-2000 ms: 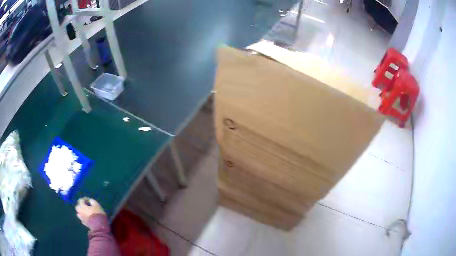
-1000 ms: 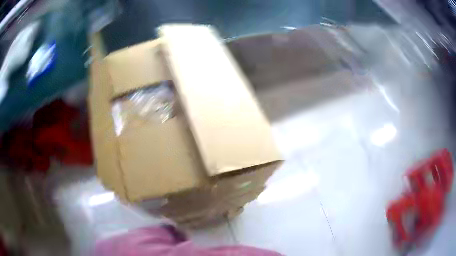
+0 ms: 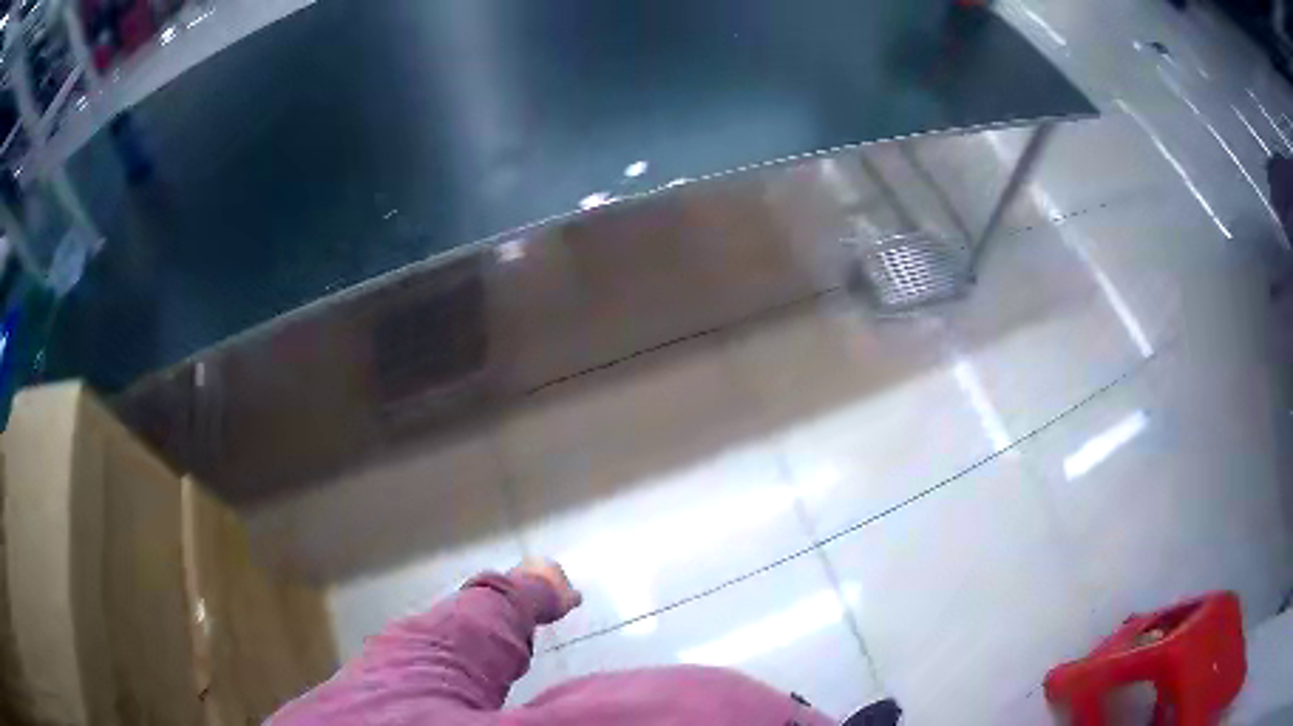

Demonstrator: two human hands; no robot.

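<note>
My left hand (image 3: 550,584) is small and blurred at the lower middle, at the end of a pink sleeve, over the pale floor. Nothing shows in it, but its fingers cannot be made out. My right hand is not in view. A brown cardboard carton (image 3: 270,603) stands at the lower left, cut off by the picture's edge, with its flaps up. The dark green bench top (image 3: 426,142) runs across the upper part. A few small white pieces (image 3: 596,202) lie near its front edge.
A red plastic stool (image 3: 1170,667) stands on the tiles at the lower right. A grey slatted object (image 3: 903,272) is on the floor by the bench leg. A dark square shape (image 3: 433,333) shows beneath the bench. A dark shoe tip (image 3: 875,712) shows at the bottom edge.
The view has swung to the right along the bench. The carton has shifted to the left edge, and the blue tray of white parts has left the clear view. My left hand shows again over the floor.
</note>
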